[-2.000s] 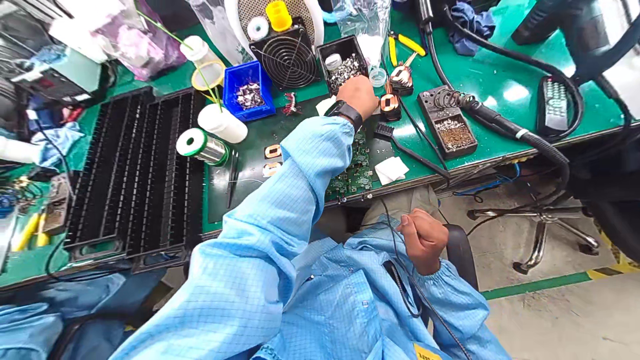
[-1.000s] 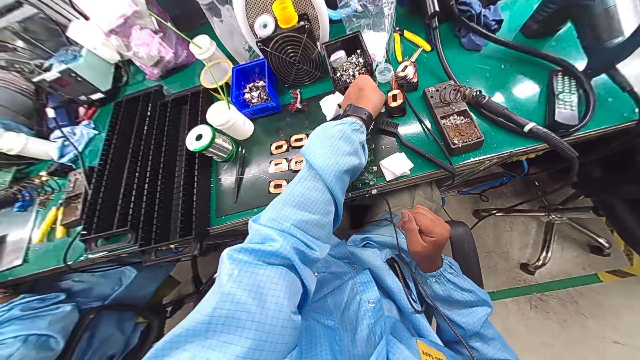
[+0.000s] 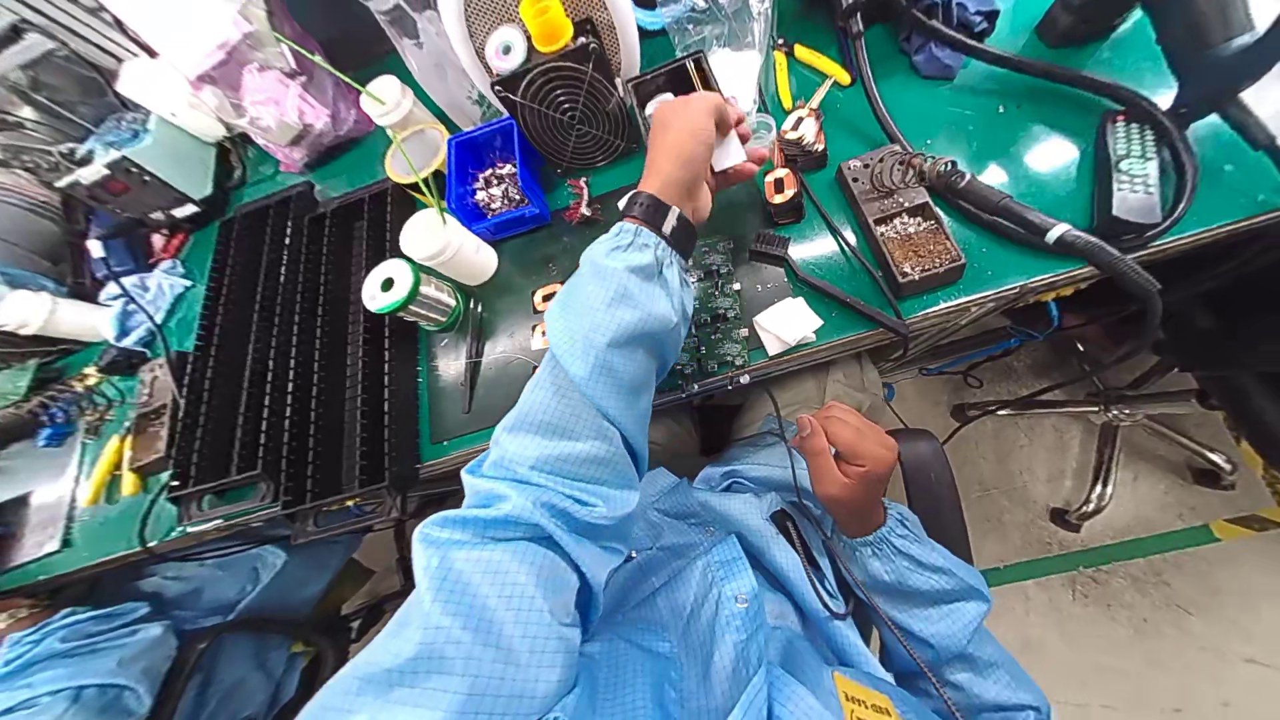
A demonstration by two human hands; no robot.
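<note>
My left hand [image 3: 700, 145], with a black band at the wrist, is over the front of a small black bin [image 3: 672, 75]. A small white piece [image 3: 729, 150] is held at its fingers; its kind is unclear. My right hand [image 3: 848, 465] is a loose fist near my lap, a dark cord passing beside it. Below my left forearm lies a green circuit board [image 3: 715, 310], partly covered by the sleeve. Copper coils [image 3: 783, 190] stand right of my left hand, by a clear round container [image 3: 760, 130]. A black brush [image 3: 830, 285] and folded white wipe [image 3: 787, 325] lie near the board.
A blue bin [image 3: 497, 190] of metal parts, a solder spool [image 3: 412, 295], a white bottle [image 3: 448, 247] and tweezers [image 3: 472, 357] are on the left. Black slotted racks [image 3: 300, 350] stand farther left. A fan [image 3: 573, 110] is behind; a soldering iron stand [image 3: 903, 220] and yellow-handled pliers [image 3: 815, 65] are right.
My left hand was in the black bin among its metal parts; now it is at the bin's front with a white piece at its fingers. My right hand has stayed a fist.
</note>
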